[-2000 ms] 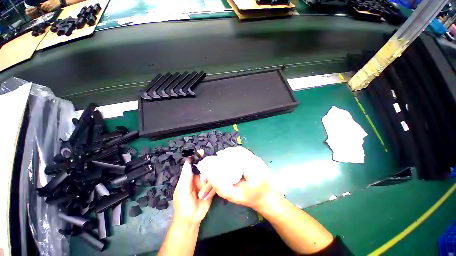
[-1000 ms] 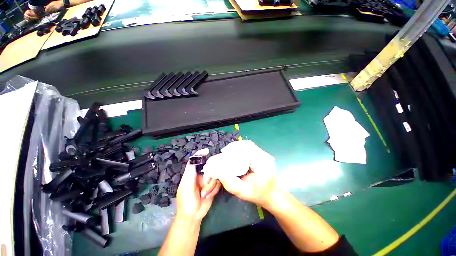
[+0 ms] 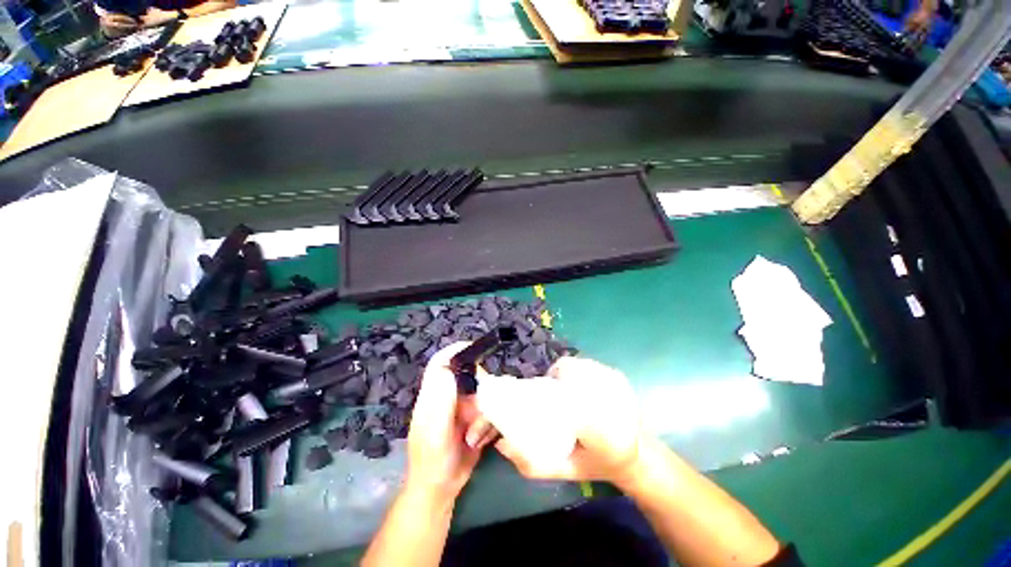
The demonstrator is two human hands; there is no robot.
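My left hand (image 3: pixel 441 426) holds a black plastic housing (image 3: pixel 479 352) above the near side of the pile of small dark pads (image 3: pixel 416 349). One end of the housing points up and to the right. My right hand (image 3: pixel 604 421) holds a white cloth wad (image 3: pixel 527 415) against the housing's lower part. The wad hides part of the housing and the right fingers. A black parts tray (image 3: pixel 510 238) lies behind the pile, with several housings (image 3: pixel 416 197) slanted in a row at its left end.
A tangled heap of housings (image 3: pixel 238 366) lies at left beside a clear plastic liner (image 3: pixel 139 288) and a white board (image 3: pixel 55 321). White sheets (image 3: pixel 782 321) lie at right. Black stacked trays (image 3: pixel 920 277) and a yellow-wrapped post (image 3: pixel 865 166) stand far right. A dark belt (image 3: pixel 443 116) runs behind.
The housing in my left hand has turned, so its length now shows pointing up and right. The white wad has moved slightly lower. The whole view has shifted a little.
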